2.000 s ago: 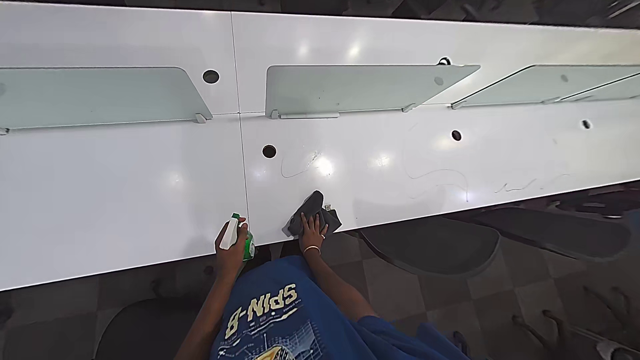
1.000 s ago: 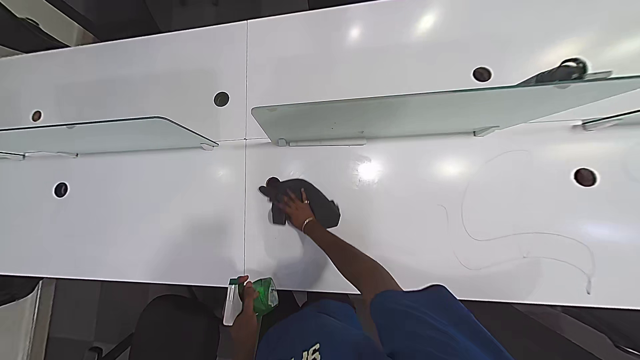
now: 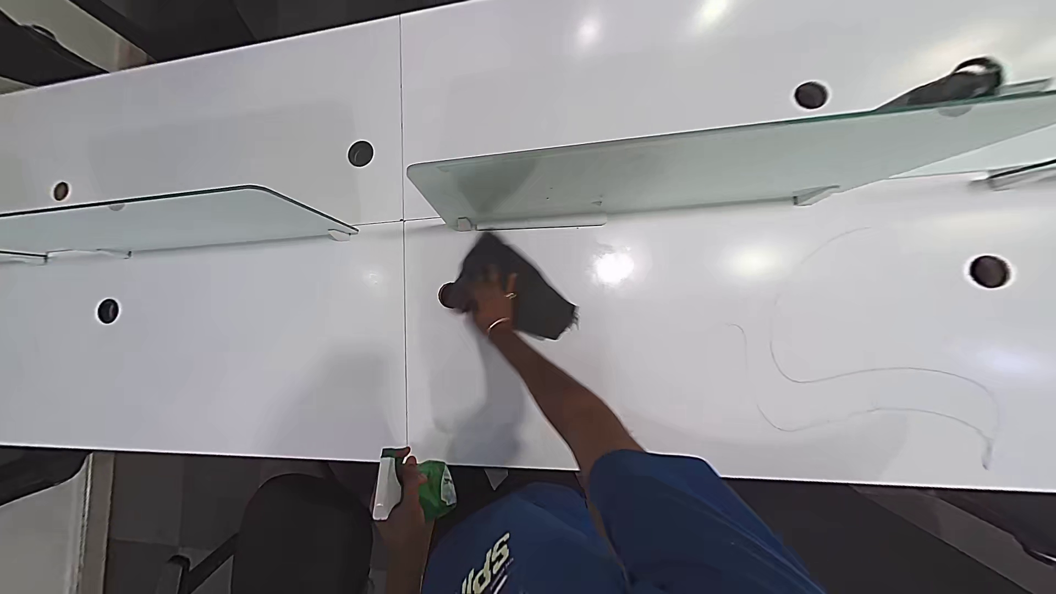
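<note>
My right hand (image 3: 493, 299) presses a dark cloth (image 3: 532, 301) flat on the white desk top (image 3: 272, 355), just below the glass divider panel (image 3: 660, 177) and beside a round cable hole (image 3: 448, 295). Two thin bands circle the hand's finger and wrist. Down at the near desk edge, my left hand (image 3: 406, 499) grips a green and white spray bottle (image 3: 435, 488) by its neck, its fingers around the trigger head. Thin curved lines (image 3: 883, 371) mark the desk on the right.
A second glass panel (image 3: 181, 219) stands on the left. Behind the right-hand panel lies a dark object (image 3: 949, 87) with a loop. More cable holes (image 3: 989, 271) pierce the desk. A black chair (image 3: 301, 532) stands below the near edge, left of my left hand.
My right hand and the cloth have moved from near the front edge up the desk towards the glass panel. The left hand keeps the bottle at the near edge. The view has shifted closer.
</note>
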